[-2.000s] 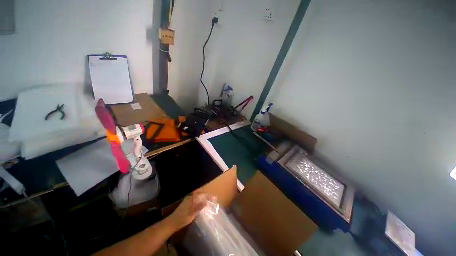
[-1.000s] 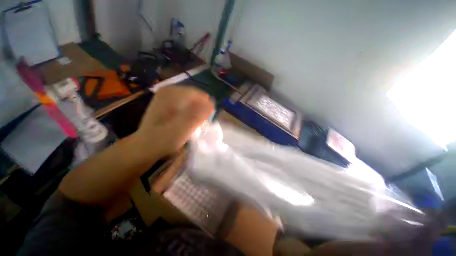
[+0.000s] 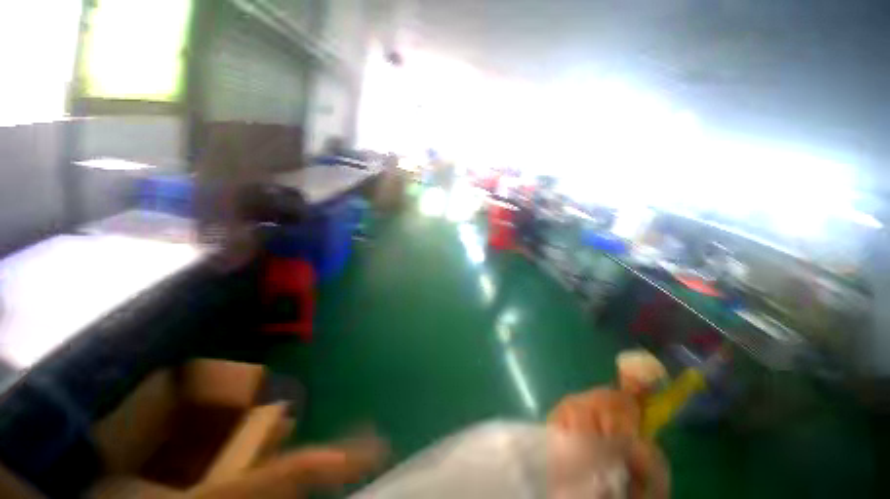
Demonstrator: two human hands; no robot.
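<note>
The view is strongly blurred. My right hand [image 3: 605, 439] is closed at the bottom centre-right, around the end of a whitish clear plastic bag [image 3: 468, 466]. A slim yellow thing, probably the utility knife [image 3: 673, 402], sticks out of the same hand, and one fingertip has a pale covering. My left hand [image 3: 327, 466] is low, left of the bag, with its fingers stretched out and nothing seen in it. An open brown cardboard carton [image 3: 222, 382] stands at the lower left, beside my left hand. Its inside is dark.
A green floor aisle [image 3: 410, 322] runs ahead. On the left are a bench with a white top [image 3: 88, 283], a red stool [image 3: 290, 297] and blue bins [image 3: 327, 244]. A long cluttered bench [image 3: 683, 292] runs along the right.
The view has swung from the wall corner and bench to the open aisle. The bag, stretched across the view a second ago, now hangs from my right hand low in front. My left hand is lower and apart from it.
</note>
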